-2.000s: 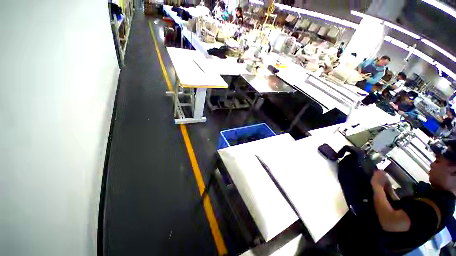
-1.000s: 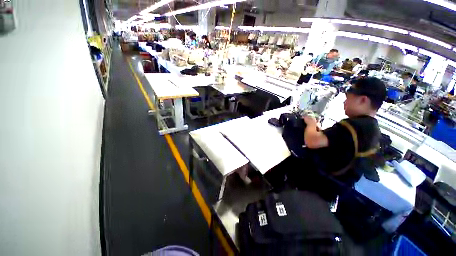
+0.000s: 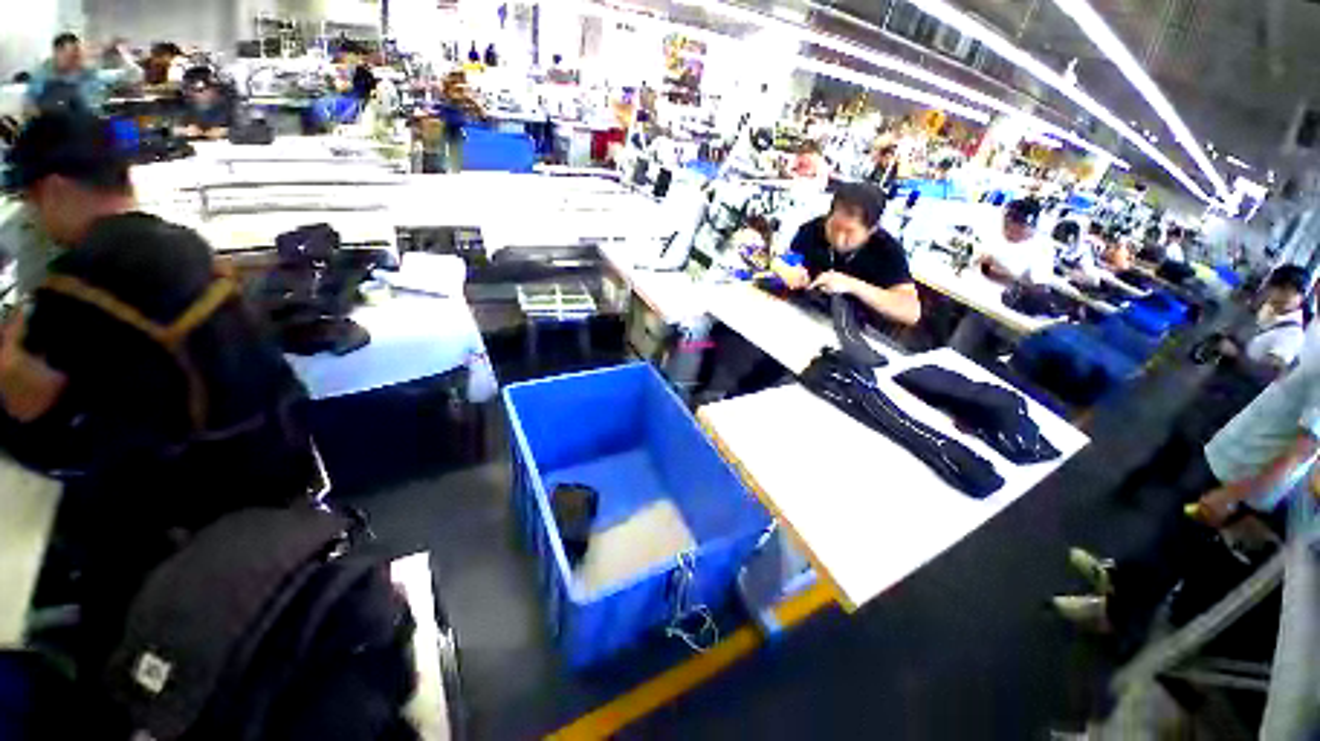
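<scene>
Neither of my hands is in the picture. A blue bin (image 3: 659, 573) stands on the floor in front of me, with one small black piece (image 3: 573, 510) inside near its left wall and a pale patch on its base. Black backpacks (image 3: 261, 623) are heaped at the lower left. Long black sewn pieces (image 3: 905, 434) lie on the white table (image 3: 811, 500) to the right of the bin.
A person in black (image 3: 145, 319) sits at the left with their back to me. Another person (image 3: 857, 268) works at a sewing machine behind the white table. A person's arm and pale sleeve (image 3: 1259, 449) show at the right edge. A yellow floor line (image 3: 652, 695) runs below the bin.
The view has swung far to the right. The wall and aisle have left the picture, the seated person and backpacks have shifted left, and the blue bin and black pieces have come into view.
</scene>
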